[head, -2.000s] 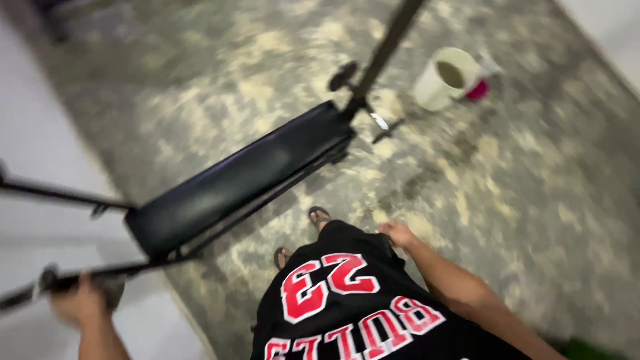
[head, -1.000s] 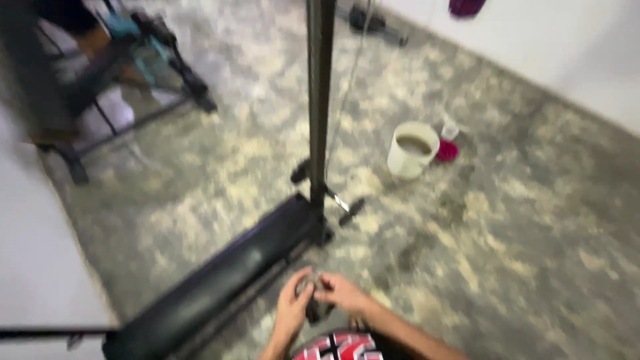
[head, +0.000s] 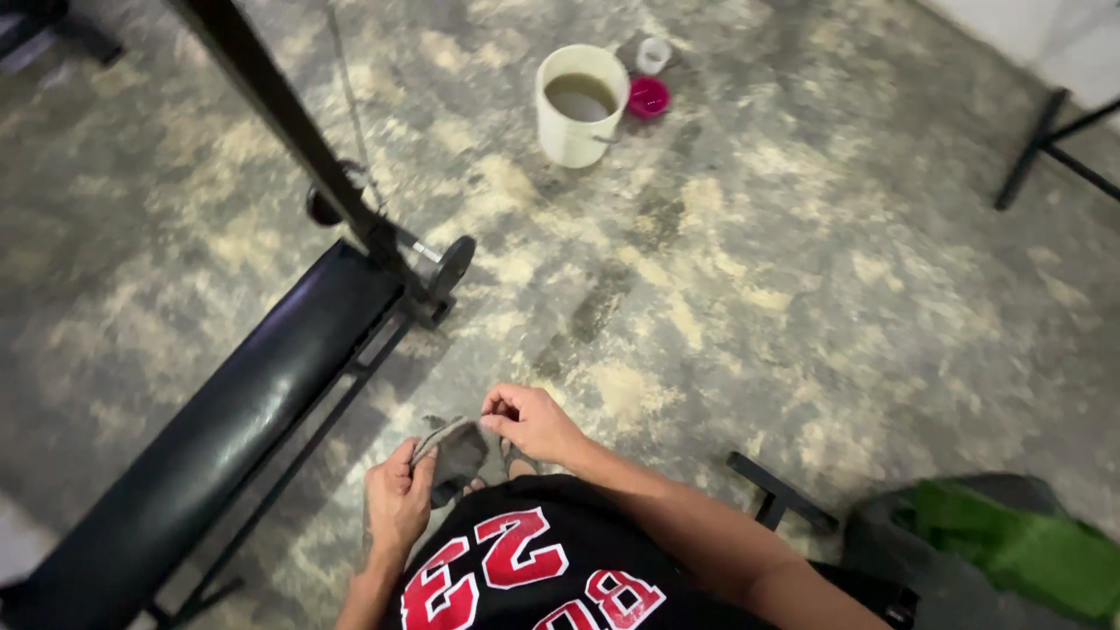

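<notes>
A dark grey cloth (head: pixel 457 459) hangs in front of my shirt, stretched between both hands. My left hand (head: pixel 399 492) pinches its left edge between thumb and fingers. At its upper right corner, my right hand (head: pixel 530 422) holds the cloth with thumb and fingertips. To the left lies a black padded weight bench (head: pixel 236 411) on a metal frame, with a dark upright post (head: pixel 289 122) at its far end. Ahead on the floor stands a white bucket (head: pixel 569 131) of murky liquid.
A magenta plastic container (head: pixel 648 98) and a small white cup (head: pixel 654 55) sit right of the bucket. Metal stand legs (head: pixel 1032 149) are at the right edge. A green cloth (head: pixel 1015 547) drapes over a dark object at lower right. A metal foot (head: pixel 781 492) stands nearer me.
My hands were apart two seconds ago, then came together over a small dark item; now they hold the cloth spread between them. The view has swung right.
</notes>
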